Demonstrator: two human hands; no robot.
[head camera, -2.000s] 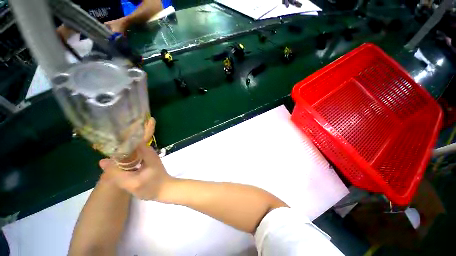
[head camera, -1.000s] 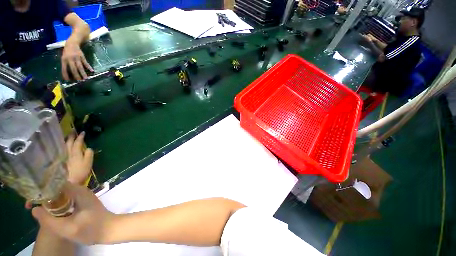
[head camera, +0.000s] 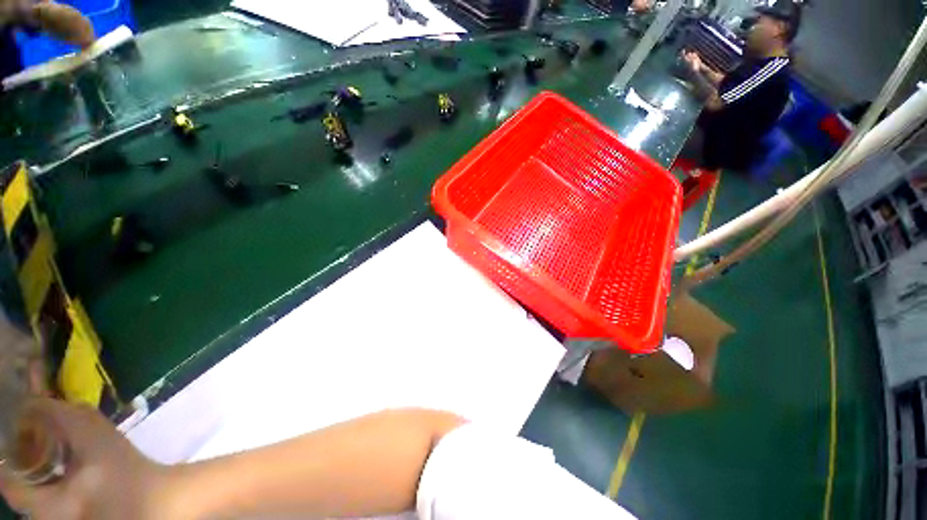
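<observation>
My right hand (head camera: 97, 472) is at the lower left edge, partly cut off and blurred. It is closed around the glue dispensing gun (head camera: 31, 447), whose brass-coloured end shows in the fist; the rest of the gun is blurred or cut off by the left edge. My right forearm, with a white sleeve, crosses over the white work sheet (head camera: 335, 355). My left hand is not in view. No unit shows at the gun.
The red perforated basket (head camera: 498, 264) stands beside the sheet. The green conveyor (head camera: 254, 229) carries several small black and yellow units. The hazard-striped divider (head camera: 61, 325) is at left. A person (head camera: 747, 96) sits at far right; another person's arm shows top left. A cardboard box (head camera: 651, 376) is on the floor.
The view has swung right, so the basket, gun and my right hand sit further left in the picture. My left hand has gone out of view.
</observation>
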